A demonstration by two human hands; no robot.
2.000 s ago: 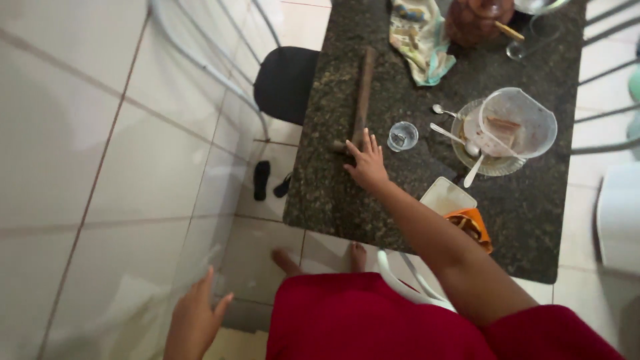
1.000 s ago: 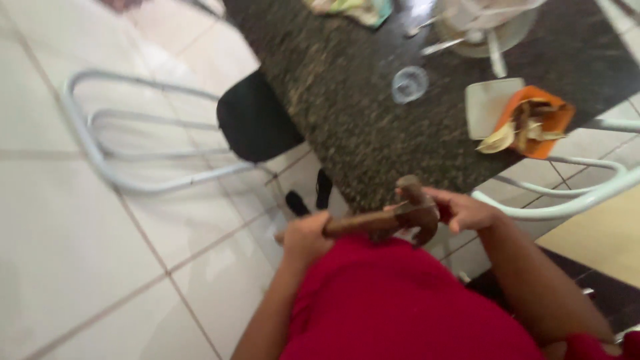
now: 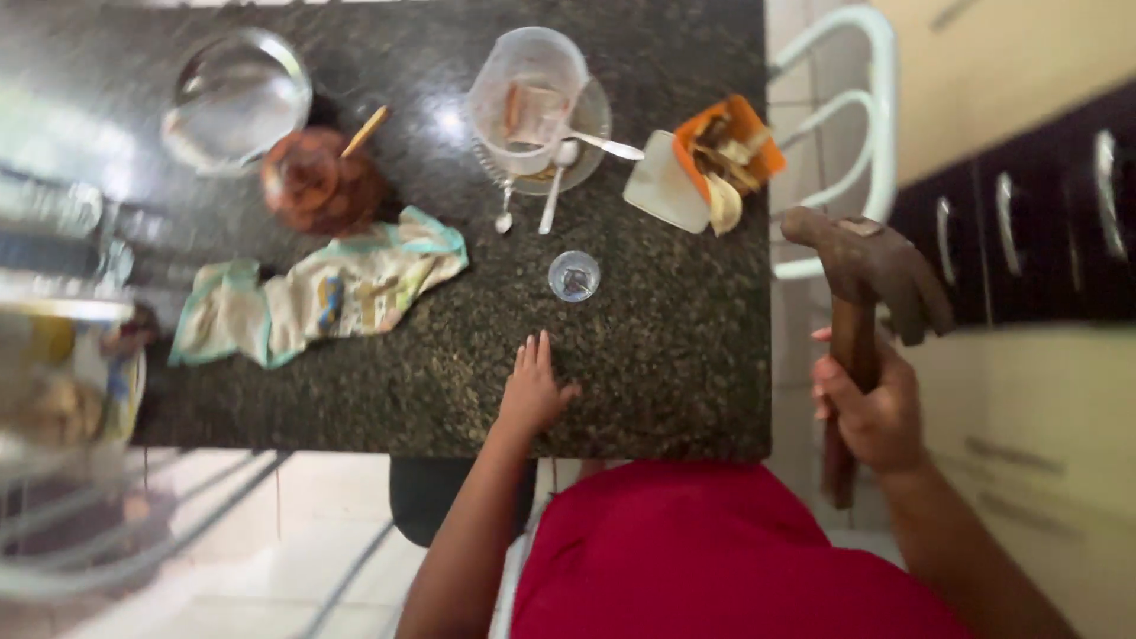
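Note:
My right hand [image 3: 874,413] is closed around the wooden handle of a claw hammer [image 3: 874,266], held upright off the right edge of the dark granite table [image 3: 657,382]. Its rusty-brown head is at the top, claw toward the right. My left hand [image 3: 535,386] rests on the tabletop near the front edge, fingers spread and nothing in it. Just beyond its fingertips stands a small clear cup [image 3: 574,276] with something small and dark inside.
Farther back are a plastic pitcher [image 3: 530,93] on a glass plate with spoons, an orange container [image 3: 732,146] of peels, a white lid [image 3: 667,185], a brown pot [image 3: 315,182], a metal pan [image 3: 240,98] and a cloth [image 3: 328,293]. A chair [image 3: 879,115] stands right, drawers behind it.
The hammer lay on the table, then was in both hands; now only my right hand holds it, out to the right. My left hand has let go and moved onto the table. The view has turned.

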